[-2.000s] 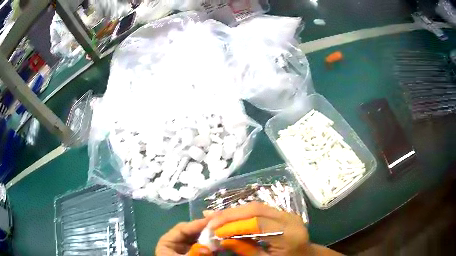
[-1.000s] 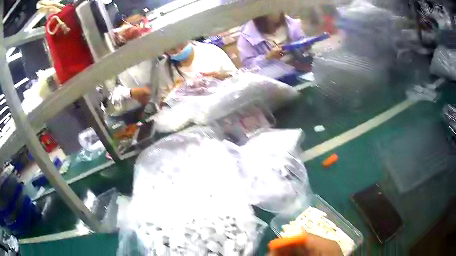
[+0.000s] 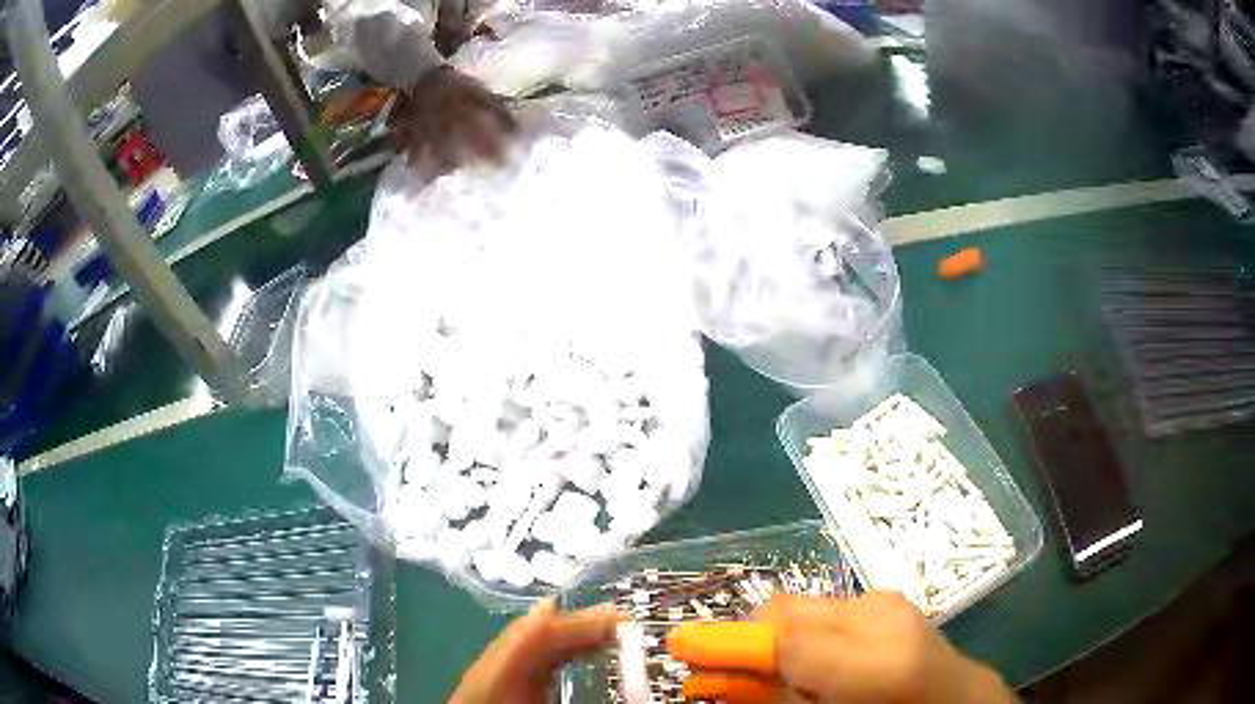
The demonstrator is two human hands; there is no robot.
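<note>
My left hand [image 3: 530,657] is cut off by the bottom edge, its fingertips at a white plastic piece [image 3: 633,663], which they appear to hold. My right hand [image 3: 860,653], with orange finger cots [image 3: 727,646], is just right of that piece; whether it grips anything is hidden. Both hands are over the near part of a clear box of thin metal rods [image 3: 688,589]. Beyond them a large clear bag holds white caps [image 3: 551,468]. A clear box of off-white sleeves [image 3: 915,502] stands to the right.
A slotted tray with pieces [image 3: 262,605] lies left. A smaller clear bag [image 3: 805,275] and a labelled clear box [image 3: 716,96] are behind. A phone [image 3: 1078,475], a loose orange cot [image 3: 959,263] and another slotted tray [image 3: 1186,344] lie right. Another person's hand [image 3: 454,124] is at the bag's far edge.
The view has tipped up and back down. My right hand has moved from over the sleeve box to beside my left hand. Another person's hand has come to the large bag.
</note>
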